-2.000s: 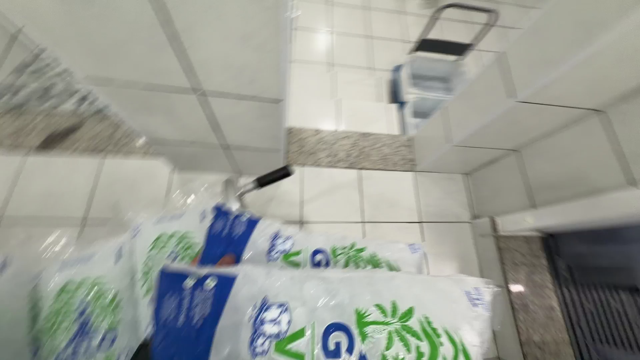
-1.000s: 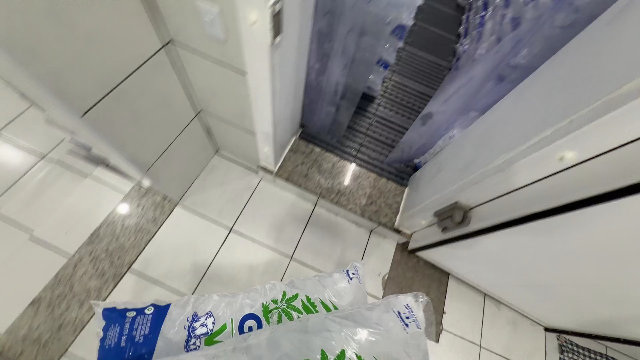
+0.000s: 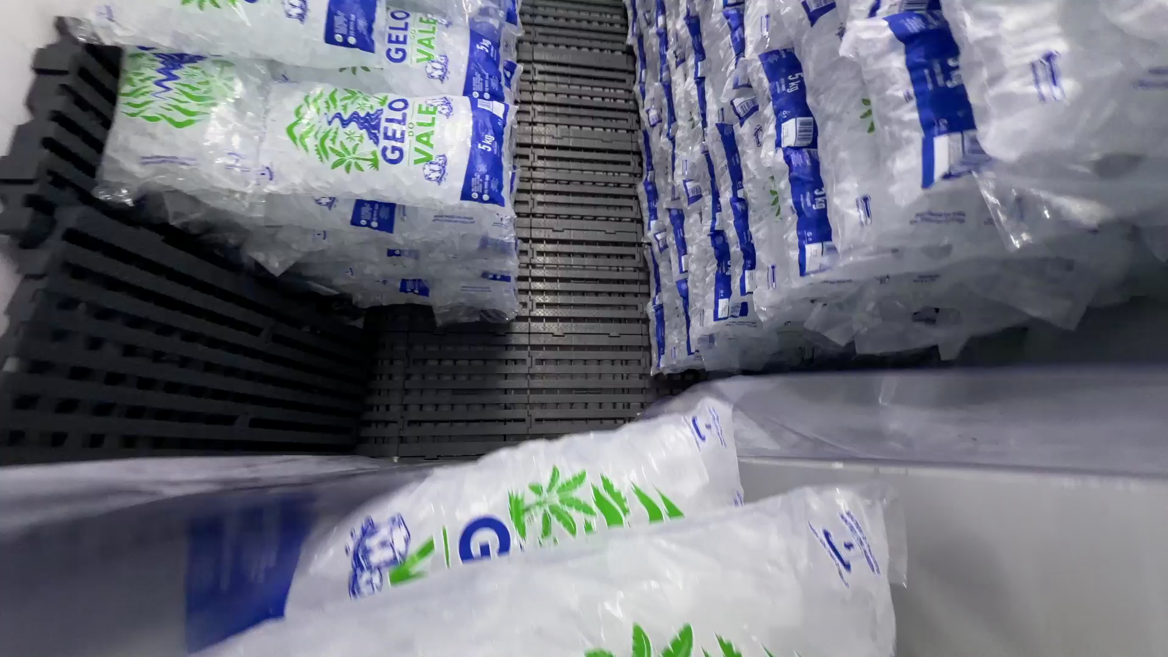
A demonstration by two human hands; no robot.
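Observation:
Two plastic bags of ice lie side by side at the bottom of the head view, close to the camera. The farther bag (image 3: 566,502) shows green leaf print and a blue band at its left end, seen through a translucent strip curtain (image 3: 228,547). The nearer bag (image 3: 730,566) overlaps it and runs out of the bottom edge. Neither my left hand nor my right hand is visible, so what they touch cannot be seen.
A stack of ice bags (image 3: 383,146) stands on the left and a taller one (image 3: 821,182) on the right. Between them runs a slatted dark plastic floor (image 3: 579,228). A slatted black plastic panel (image 3: 182,338) stands at left; a translucent curtain strip (image 3: 912,415) crosses at right.
The view has moved from the tiled corridor through the doorway to the ice bag stacks. The two near bags have come along with it and now meet the curtain.

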